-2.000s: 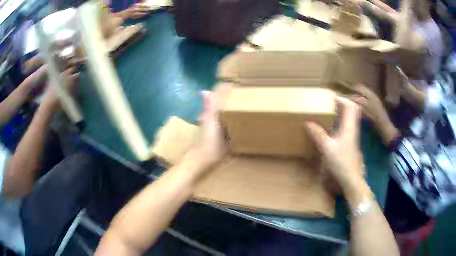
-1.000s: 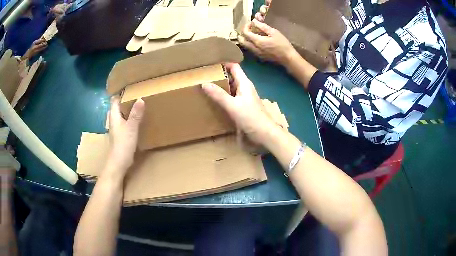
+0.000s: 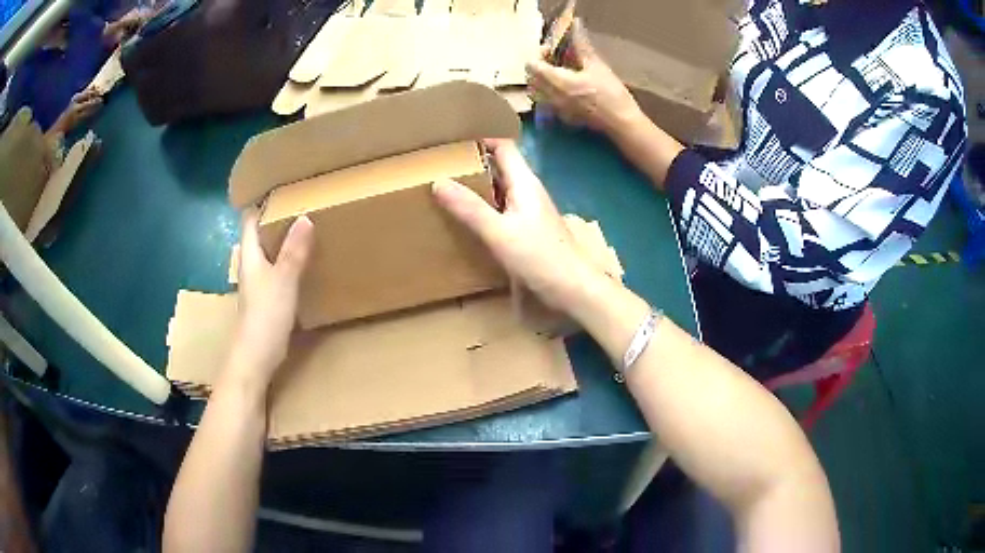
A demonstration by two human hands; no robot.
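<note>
A part-folded brown mailer box (image 3: 394,251) is tilted up above a stack of flat box blanks (image 3: 421,373) at the table's near edge. Its tuck flap (image 3: 373,140) with rounded ends stands up along the far side. My left hand (image 3: 268,283) holds the box's left end, thumb on the front panel. My right hand (image 3: 518,221) holds the right end, thumb on the front panel near the top edge. The fingers behind both ends are partly hidden.
A second pile of blanks (image 3: 432,49) lies farther across the green table (image 3: 140,232), beside a dark brown case (image 3: 216,65). A person in a patterned top (image 3: 805,162) handles another box (image 3: 659,54) at right, on a red stool (image 3: 837,356). Cream tubes (image 3: 81,313) stand at left.
Since two seconds ago the view has swung to the right. Over the last second my hands and the box have hardly moved; the other person's hand and box at right have shifted.
</note>
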